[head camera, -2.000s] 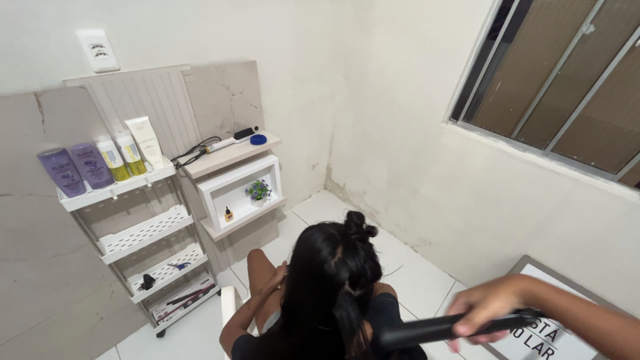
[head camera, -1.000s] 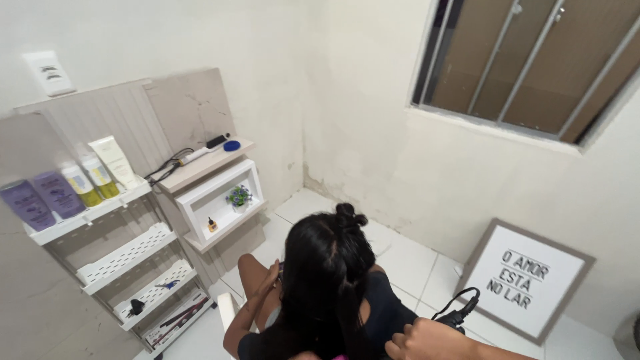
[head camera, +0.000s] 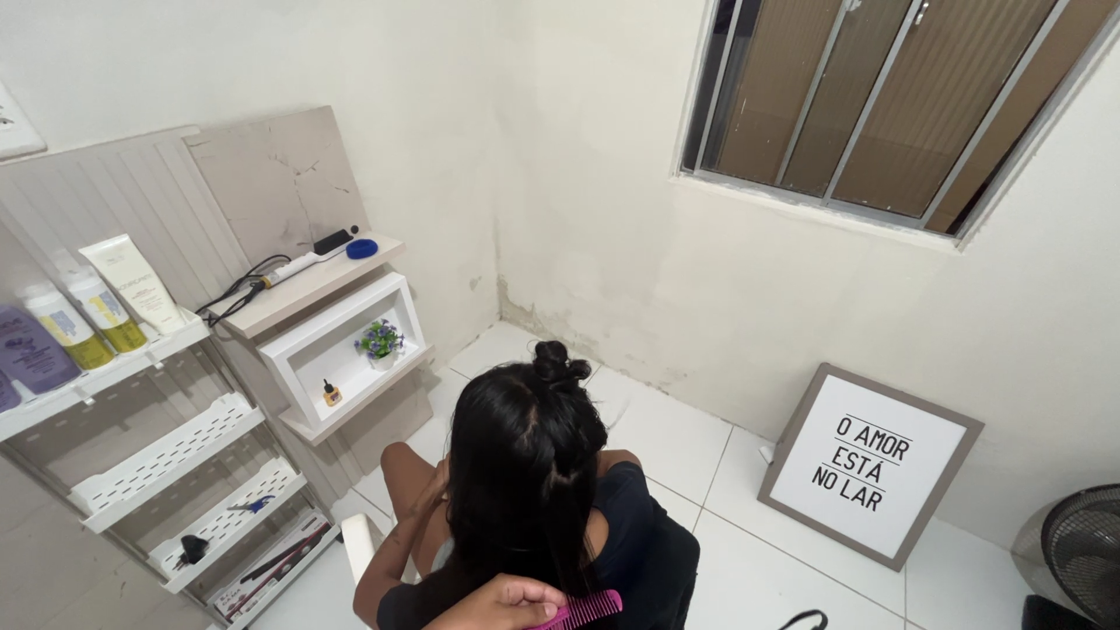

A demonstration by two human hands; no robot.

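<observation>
A person with long black hair (head camera: 499,472), part of it twisted into small buns on top, sits in a chair facing away from me. At the bottom middle, one hand of mine (head camera: 516,602), seemingly the left, holds a pink comb (head camera: 599,605) against the lower lengths of the hair. My right hand is out of the frame. A piece of black cord (head camera: 805,618) shows at the bottom edge, to the right of the chair.
A white slatted cart (head camera: 166,451) with bottles and tubes stands left. Beside it, a wall shelf (head camera: 306,293) holds a corded styling tool (head camera: 293,268) and a blue round item (head camera: 361,249). A framed sign (head camera: 866,464) leans on the right wall, near a fan (head camera: 1085,542).
Two seconds ago a hand held a black hair straightener at the right; hand and straightener have gone out of view. The pink comb in my hand now shows plainly at the hair.
</observation>
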